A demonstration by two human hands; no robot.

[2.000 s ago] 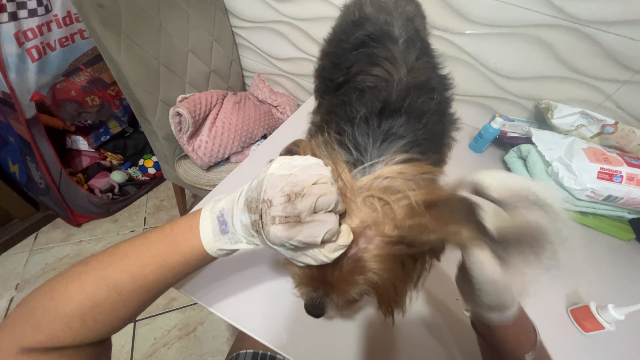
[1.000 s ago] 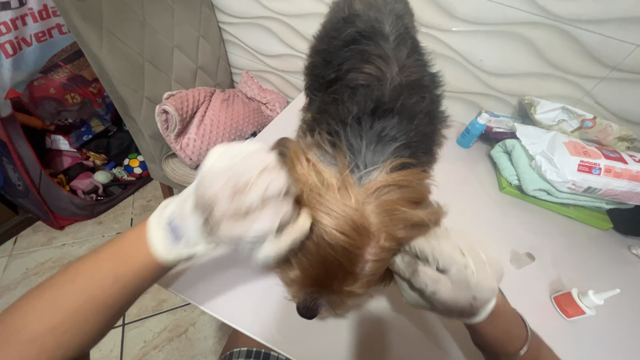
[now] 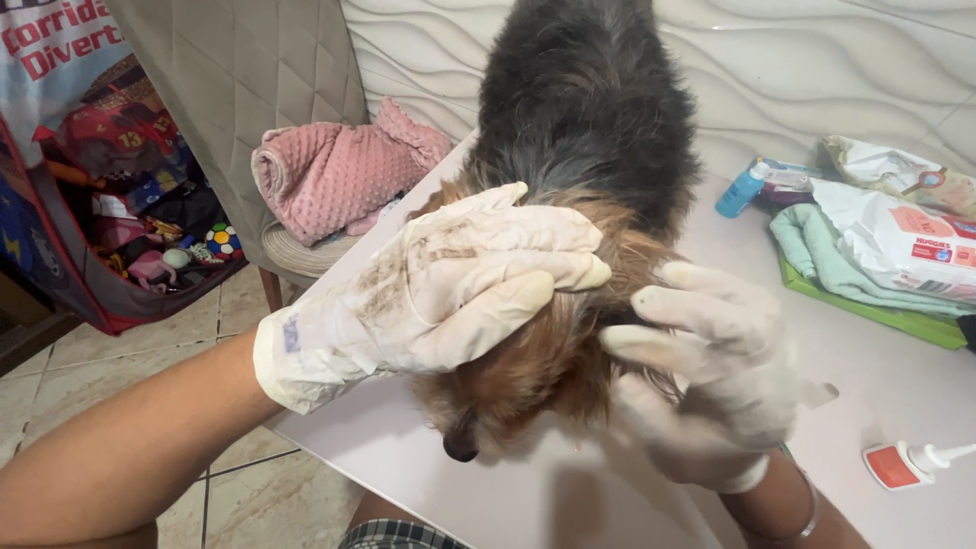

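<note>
A small long-haired dog (image 3: pixel 587 114), dark on the back and tan on the head, stands on a white table (image 3: pixel 427 465) with its nose pointing down and toward me. My left hand (image 3: pixel 457 282), in a stained white glove, lies flat across the top of its head, palm up, with the fingers extended. At the side of the head, by the ear fur, my right hand (image 3: pixel 709 374) is gloved too, with bent fingers spread apart; it is partly blurred. Whether fur is pinched between its fingers is unclear.
A white dropper bottle with a red label (image 3: pixel 900 465) lies at the right. Behind it are a blue bottle (image 3: pixel 740 191), a mint towel (image 3: pixel 808 252) on a green tray (image 3: pixel 846 305) and a wipes pack (image 3: pixel 907 236). A pink blanket (image 3: pixel 335 175) rests on a chair (image 3: pixel 252 91) beside a toy bin (image 3: pixel 84 267).
My left hand has gone from curled fingers at the dog's head to extended fingers across its top. My right hand's fingers have spread beside the ear.
</note>
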